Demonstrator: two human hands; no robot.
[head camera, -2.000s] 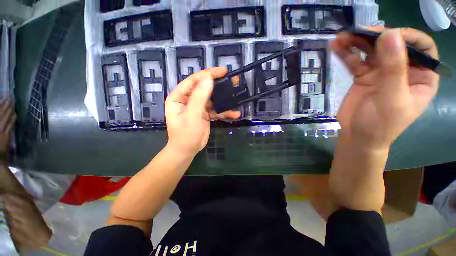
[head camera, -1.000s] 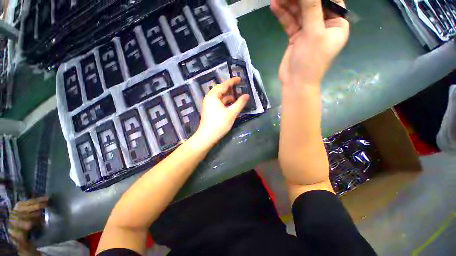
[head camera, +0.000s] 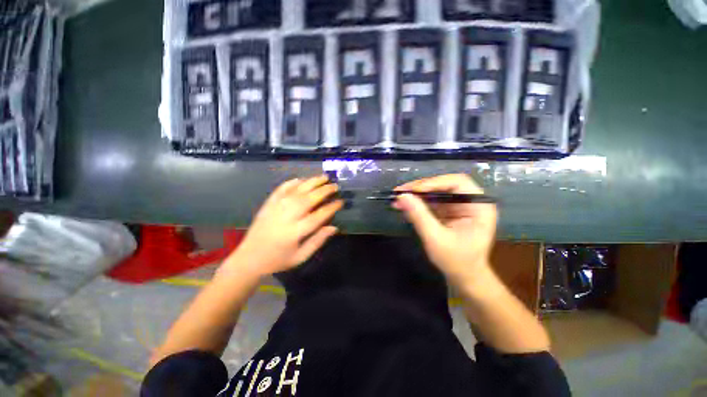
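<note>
My right hand holds slim black tweezers level, low over the bench near its front edge. The tweezer tips point left toward a small dark piece near my left fingertips; it is too blurred to name. My left hand lies palm down at the bench edge, fingers slightly apart, with no frame in it. A shiny clear die-cut sheet lies flat between the hands and the tray, partly hidden by my fingers. The whitish blister tray stands behind, with a black frame in each visible front pocket.
Dark layered trays stand at the far left of the green bench. A white round object is cut off at the top right. An open cardboard box with dark shiny plastic is below the bench at right. A plastic-wrapped bundle is at lower left.
My left hand has left the frame in the tray and come down to the bench edge. My right hand has come down from the upper right with the tweezers. The view has turned and shifted.
</note>
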